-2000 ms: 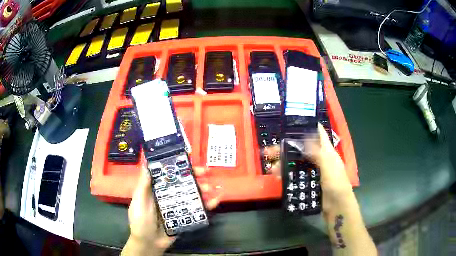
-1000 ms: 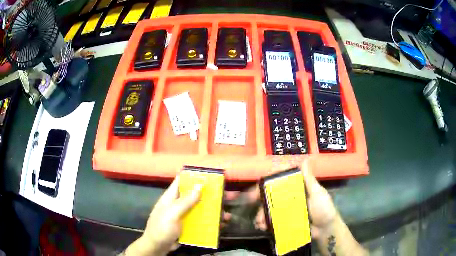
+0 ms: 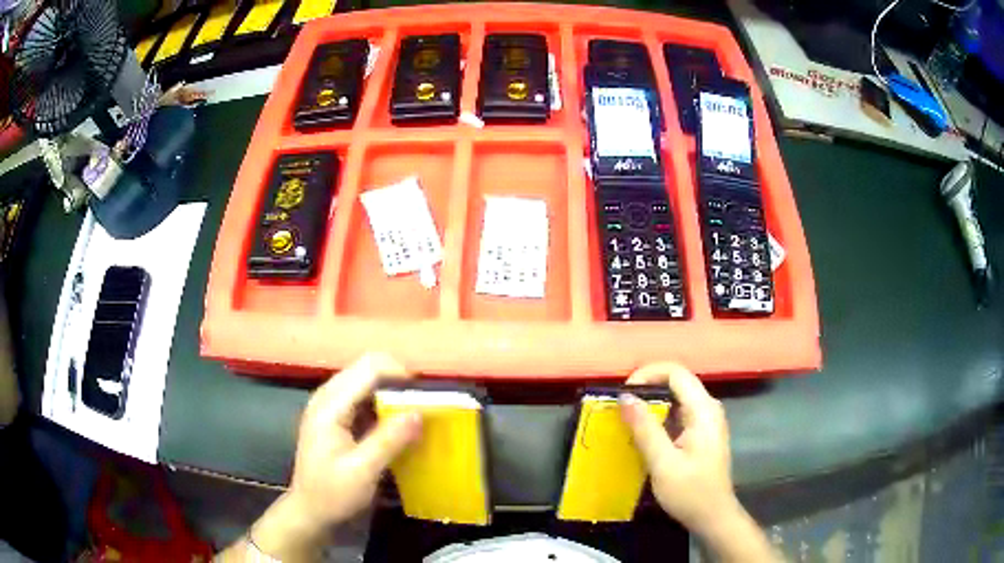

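My left hand [image 3: 347,451] holds a closed flip phone [image 3: 443,460] with its yellow face up. My right hand [image 3: 688,451] holds another closed flip phone [image 3: 603,462], yellow face up. Both phones are in front of the red phone tray [image 3: 506,350], side by side and apart. In the tray, two open flip phones with lit screens stand at the right [image 3: 639,214] and far right [image 3: 735,214]. Two front pockets hold only white paper slips, one tilted [image 3: 402,229] and one straighter [image 3: 512,247]. A closed phone [image 3: 292,214] lies in the front left pocket.
Several closed phones [image 3: 426,79] lie in the tray's back row. A second tray with yellow-faced phones [image 3: 215,24] is at the back left. A fan [image 3: 72,66] and a separate phone on white paper [image 3: 116,341] are left. A white handheld device [image 3: 964,214] and blue item [image 3: 916,101] are right.
Two seconds ago both phones were open over the tray; they are now closed, yellow faces up, before it. Since one second ago, the hands have shifted slightly and the tray appears higher in view.
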